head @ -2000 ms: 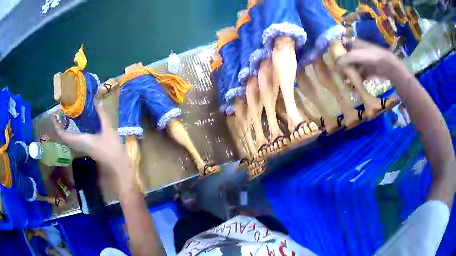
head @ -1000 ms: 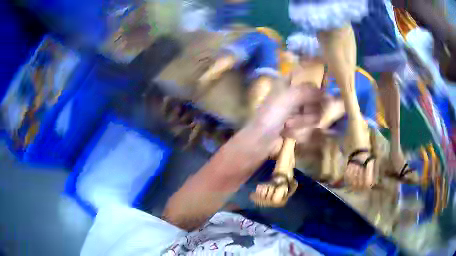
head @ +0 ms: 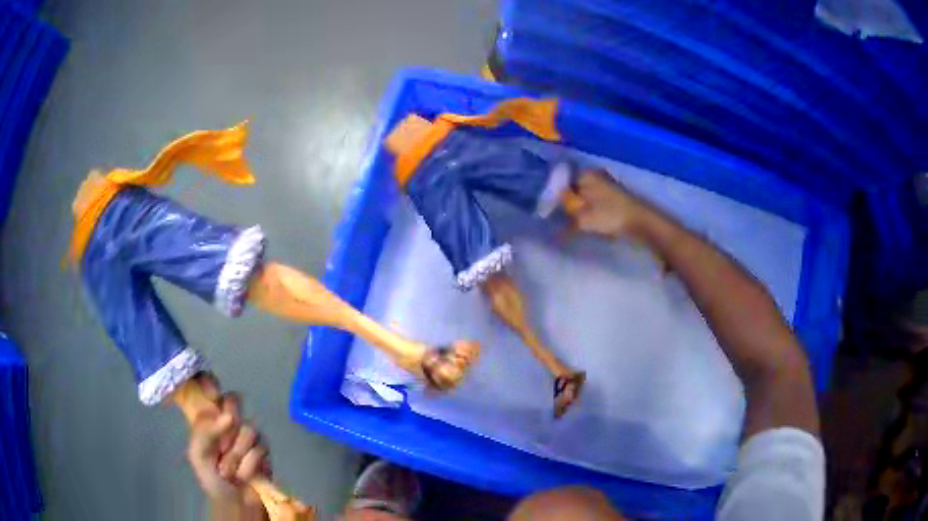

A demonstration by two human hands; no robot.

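A figure lower body (head: 163,244) with blue shorts and an orange sash is held by one leg in my left hand (head: 226,443), left of the blue crate (head: 346,254); its other foot reaches over the crate's edge. My right hand (head: 602,204) grips a leg of a second figure lower body (head: 478,183) inside the crate near its back left corner. That figure's other leg points toward the wearer, over the white liner (head: 631,336). Whether it rests on the liner I cannot tell. The gripped leg's foot is hidden by my right hand.
Stacked blue crates (head: 692,92) stand at the back right. More blue crates (head: 25,81) show at the left edge. Grey floor (head: 305,51) lies behind and left of the crate. My shoe (head: 387,486) shows at the crate's near edge.
The view has turned from the bench with its row of figure lower bodies to a lined crate. Both hands now hold a figure by a leg; my left hand was empty two seconds ago.
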